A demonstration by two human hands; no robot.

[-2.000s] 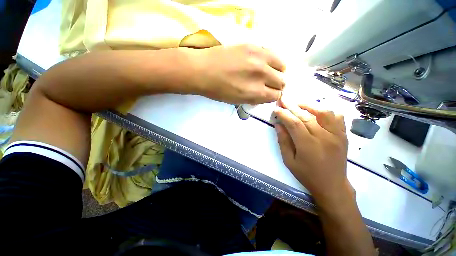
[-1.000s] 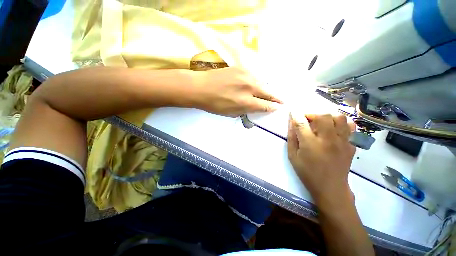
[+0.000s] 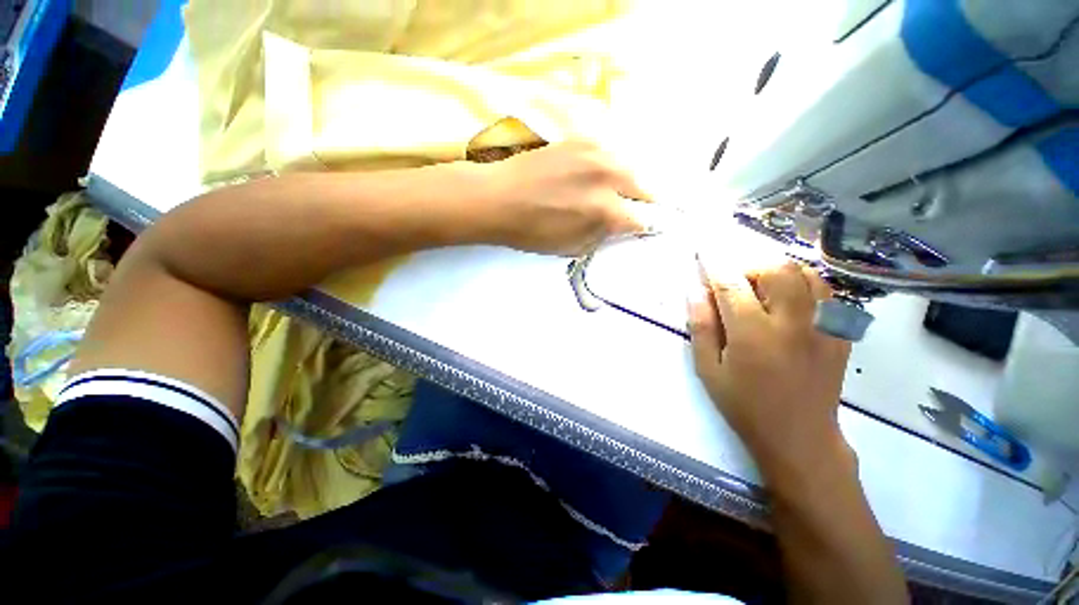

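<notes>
Pale yellow cloth lies across the upper left of the white table, with a small brown patterned spot on it. My left hand lies at the cloth's right end, fingers pointing at the needle area; the glare hides what is under its fingertips. My right hand rests palm down on the table just below the metal needle parts of the white sewing machine, fingers bent. Overexposed light hides whether its fingertips hold cloth.
Blue-handled snips and a flat black object lie at right. A grey ruled edge runs along the table front. Yellow bundles with light blue ties hang below left, beside dark blue cloth with a white edge.
My left hand moved back from my right hand; they were close together two seconds ago. My right hand shifted slightly right. The view has also shifted.
</notes>
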